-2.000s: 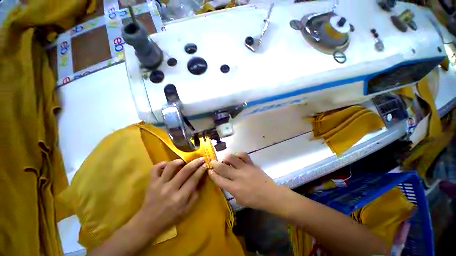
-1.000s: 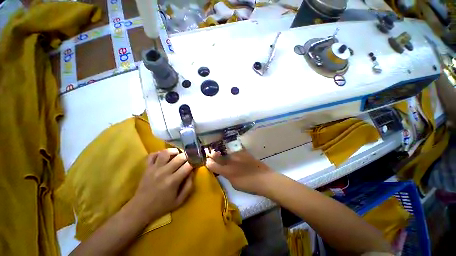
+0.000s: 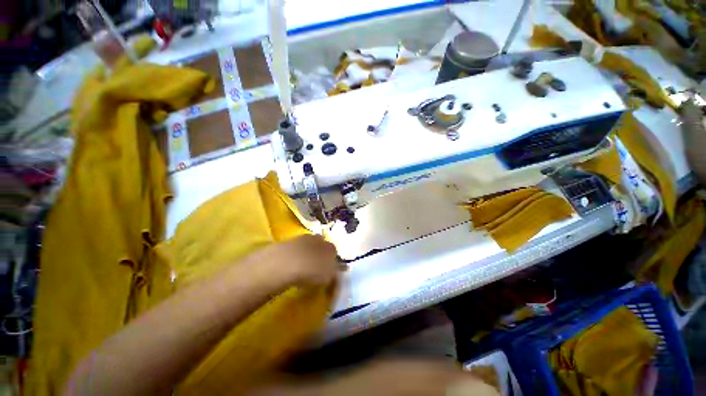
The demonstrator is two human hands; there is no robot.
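A mustard-yellow garment panel [image 3: 224, 224] lies on the machine table left of the needle and hangs over the front edge. My left hand [image 3: 313, 259] is blurred, on the panel just in front of the presser foot and needle [image 3: 341, 220]; its fingers cannot be made out. My right hand or forearm [image 3: 379, 380] is a blur at the bottom edge, partly cut off and away from the needle; its fingers are unclear. The white sewing machine head [image 3: 395, 151] with a blue stripe stands behind the work.
Small yellow pieces [image 3: 522, 216] are stacked on the machine bed. A long yellow bundle [image 3: 101, 224] hangs at the left. A blue crate [image 3: 681, 348] at lower right holds yellow pieces. A taped brown board [image 3: 210, 131] is behind the table, and a thread stand rod [image 3: 279, 69] rises behind the head.
The view has shifted, showing more behind the machine. My right hand has left the needle area and moved down to the bottom edge. My left hand stays near the needle, its forearm lying across the panel.
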